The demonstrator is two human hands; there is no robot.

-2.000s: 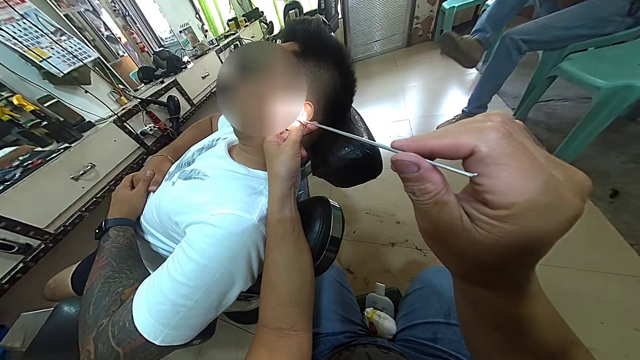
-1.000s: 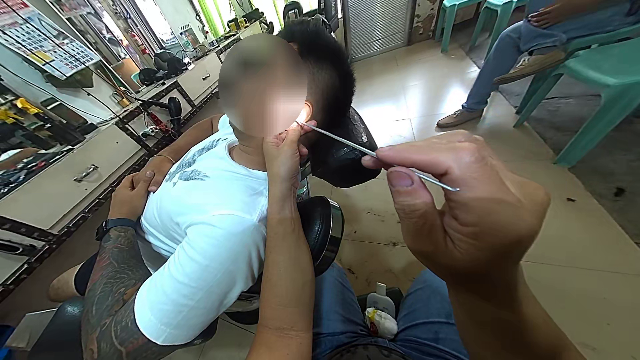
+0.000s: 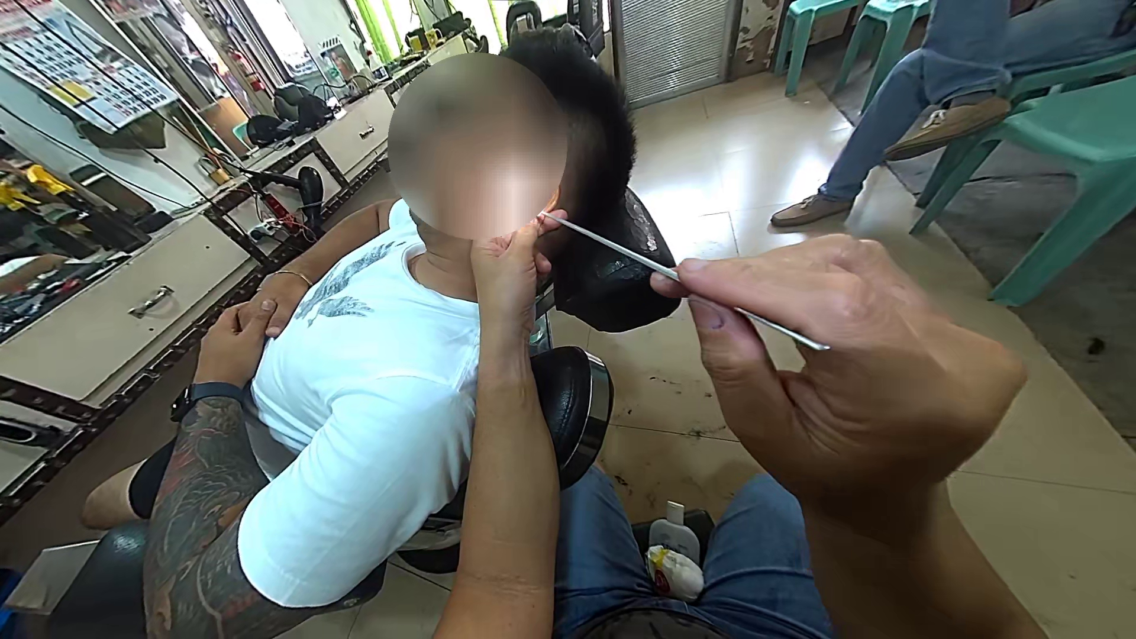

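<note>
A person in a white T-shirt (image 3: 373, 364) lies back in a barber chair, head on its black headrest (image 3: 612, 275). My left hand (image 3: 510, 266) has its fingers closed on the lower part of the person's ear (image 3: 550, 213). Between the thumb and fingers of my right hand (image 3: 852, 355) is a thin metal ear pick (image 3: 612, 247), slanting up to the left with its far tip at the ear opening. Whether the tip is inside the ear cannot be told.
A padded armrest (image 3: 568, 413) is beside my left forearm. Between my knees are a clear bottle (image 3: 674, 532) and a white wad (image 3: 676, 572). A drawer counter (image 3: 124, 311) runs along the left. Another person's shoe (image 3: 809, 209) and green plastic chairs (image 3: 1074, 133) are at the right.
My right hand, holding the pick, has moved left from two seconds ago and turned slightly. My left hand has stayed at the ear. The seated person's legs at the right have shifted.
</note>
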